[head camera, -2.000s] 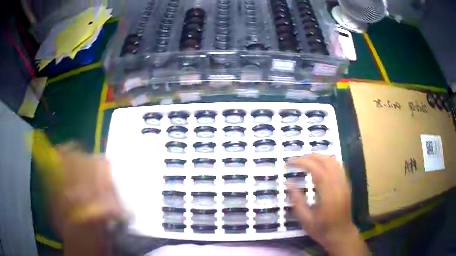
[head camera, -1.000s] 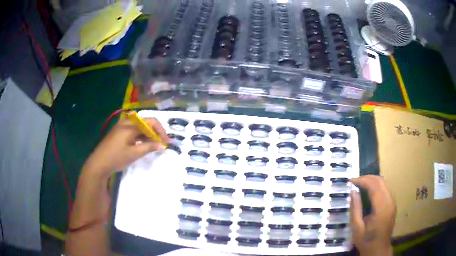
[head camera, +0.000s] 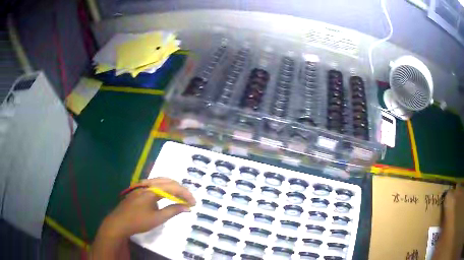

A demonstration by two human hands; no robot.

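Observation:
The white tray [head camera: 170, 165] lies in front of me, with rows of black-rimmed round parts [head camera: 273, 177] on edge in its pockets. The tray's left part shows no parts; its lower edge is cut off. My left hand [head camera: 147, 205] is over the tray's left side, shut on a yellow pen-like tool [head camera: 168, 195]. The tool's tip is at my fingertips, left of the parts. My right hand [head camera: 450, 223] is at the right edge, over the brown cardboard [head camera: 402, 218], blurred and mostly cut off; its fingers and any hold cannot be made out.
A clear plastic organizer [head camera: 274, 134] with rows of dark and clear rings stands behind the tray. A white fan [head camera: 411, 84] and a white device [head camera: 388, 129] are at the back right. Yellow slips [head camera: 135, 53] lie at the back left. A red cord hangs at the left.
The view has tilted up. My right hand has moved from the tray's right edge to the cardboard at the far right. My left hand still holds the yellow tool by the tray's left side.

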